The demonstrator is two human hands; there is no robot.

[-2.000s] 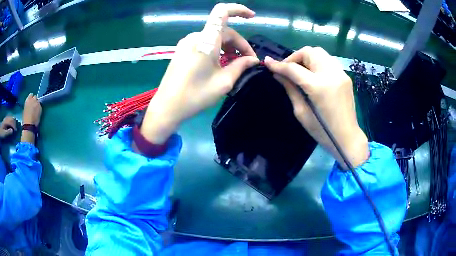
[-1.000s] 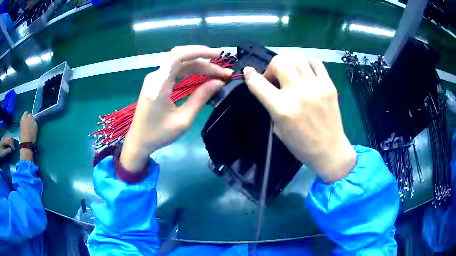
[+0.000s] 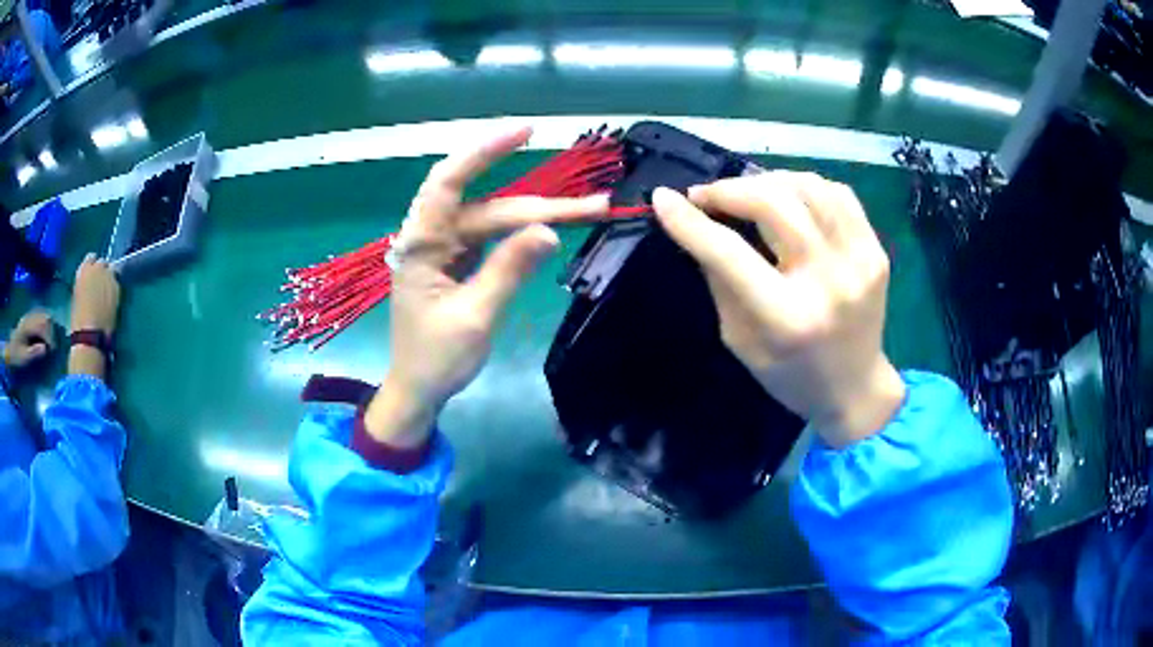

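A glossy black plastic housing (image 3: 683, 367) lies on the green bench in front of me. My right hand (image 3: 797, 284) is over its upper right part, thumb and fingertips pinched on a short visible piece of red wire lead (image 3: 628, 212). My left hand (image 3: 462, 272) is left of the housing with its fingers spread; the index fingertip is at the left end of that red piece. Whether it touches is unclear. A fanned bundle of red wire leads (image 3: 341, 297) lies behind my left hand, silvery ends to the left, dark ends near the housing.
Far left, another person's hands (image 3: 95, 303) are by a light grey bin (image 3: 196, 190) of black parts. On the right stand another black housing (image 3: 1043, 240) and bunches of black cables (image 3: 1119, 379). A clear plastic bag (image 3: 240, 516) is at the bench's front edge.
The dark strand that hung from my right hand no longer shows. My left hand has opened its pinch and spread its fingers. The red bundle is more exposed than two seconds ago.
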